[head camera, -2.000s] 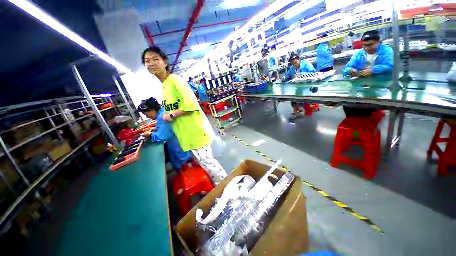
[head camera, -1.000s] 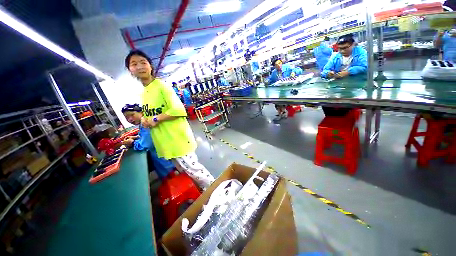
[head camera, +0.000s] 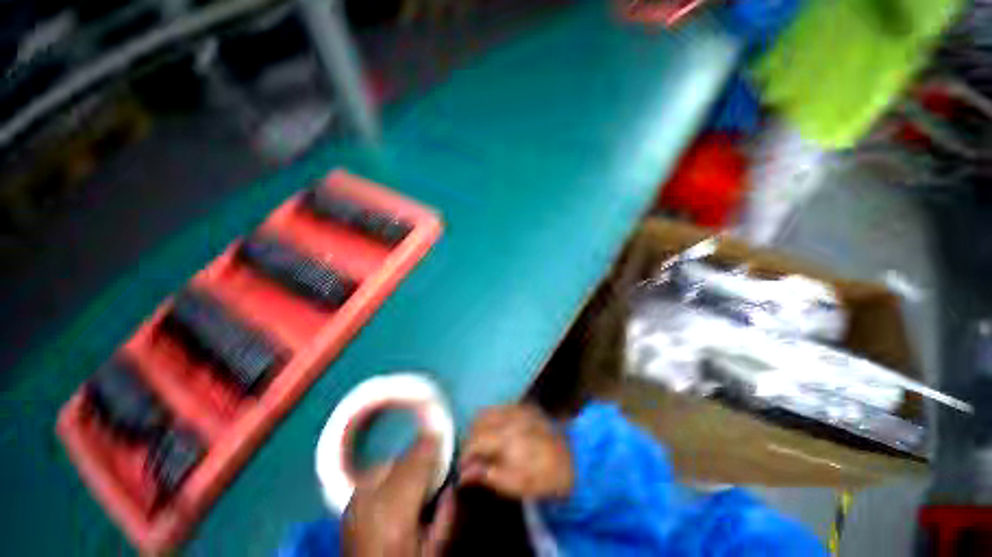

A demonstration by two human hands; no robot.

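A white ring-shaped roll (head camera: 334,441) with a wide open centre is at the front, beside the orange-red tray (head camera: 375,285). The tray's slots hold stacks of small dark parts (head camera: 223,337). My left hand (head camera: 394,503) overlaps the roll's lower right side; blur hides whether it grips the roll or a small part. My right hand (head camera: 516,452) is just right of it, fingers curled, with something dark at the fingertips. A pale strip (head camera: 540,531) hangs below my right hand. The picture is blurred.
The green bench mat (head camera: 506,201) runs away to the upper right. An open brown carton (head camera: 761,446) with clear plastic and white scrap stands right of the bench edge. A red stool (head camera: 707,180) and a person in yellow-green (head camera: 854,65) are beyond it.
The view has swung down from the hall to the bench. The near tray, the roll and both my hands have come into view. The carton now appears farther right.
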